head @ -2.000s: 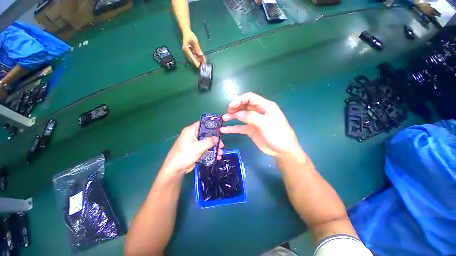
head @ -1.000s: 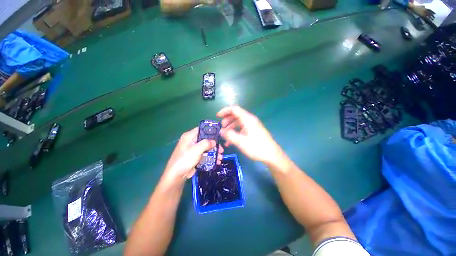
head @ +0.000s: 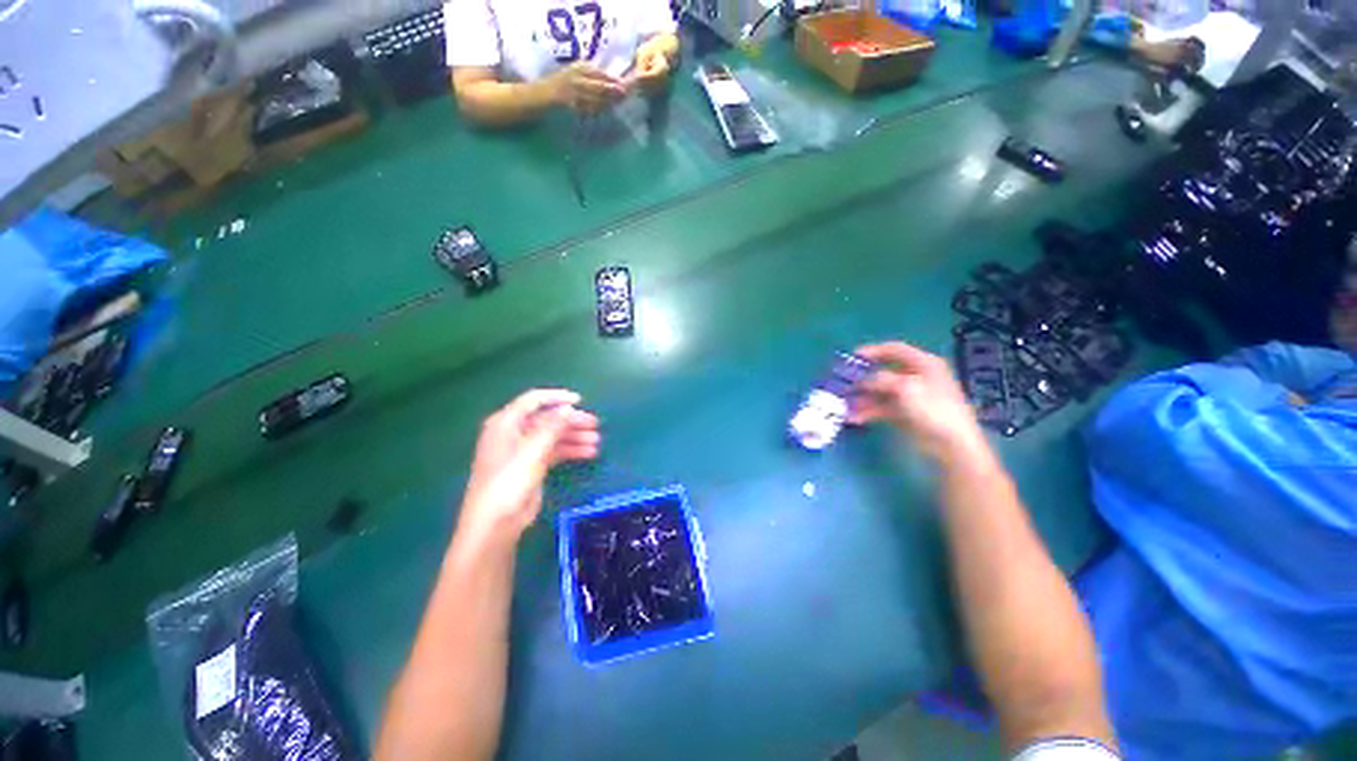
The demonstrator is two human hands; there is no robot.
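My right hand point(head: 920, 402) holds a phone half-assembly point(head: 826, 409) by its right edge, right of centre; its lower part is bright and shiny. My left hand point(head: 524, 458) is empty, fingers loosely bent and apart, just above and left of the parts bin. The blue parts bin point(head: 567, 602) lies in front of me with thin small black parts point(head: 640, 565) in it. Both hands are over the green bench and apart from each other.
Single phone units lie on the belt ahead point(head: 615, 302) and to the left point(head: 304, 405). A zip-lock parts bag point(head: 253, 684) is at lower left. Black housings point(head: 1027, 342) are piled at right beside a blue sleeve point(head: 1220, 520). A person sits opposite.
My left hand has let go of the phone it held over the bin and moved left. My right hand has moved right and now holds a phone. The view has shifted, showing more of the far side.
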